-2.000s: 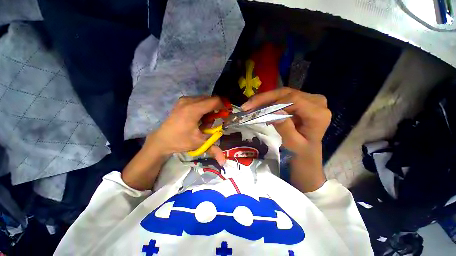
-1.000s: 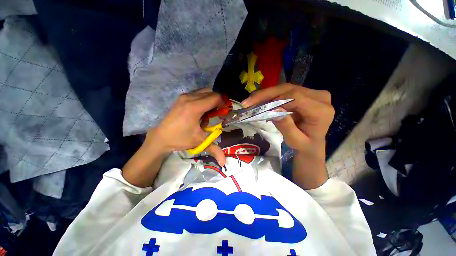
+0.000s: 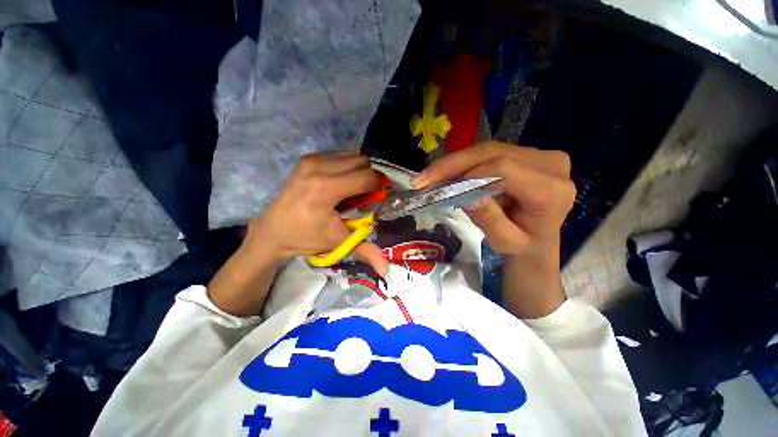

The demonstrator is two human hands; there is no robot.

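My left hand [image 3: 320,209] grips the scissors [image 3: 435,198] by their red and yellow handle loops, in front of my chest. The silver blades point right and are nearly closed. My right hand [image 3: 520,195] is at the blades, its fingertips bent around them near the tip. Whether it pinches the blades or some small thing behind them cannot be told. The white shirt [image 3: 512,358] I wear, with a blue print and a red-and-black graphic, lies directly below the scissors.
Grey quilted panels [image 3: 64,171] and dark cloth [image 3: 141,111] hang at the left. A red cloth [image 3: 465,98] with a yellow cross shape [image 3: 431,119] is beyond my hands. A pale table edge [image 3: 699,30] is at upper right. Dark fabric [image 3: 734,265] is heaped at the right.
The scissor blades have closed from a narrow gap to nearly together. Both hands stay in almost the same place. The view has shifted slightly, showing less of the table.
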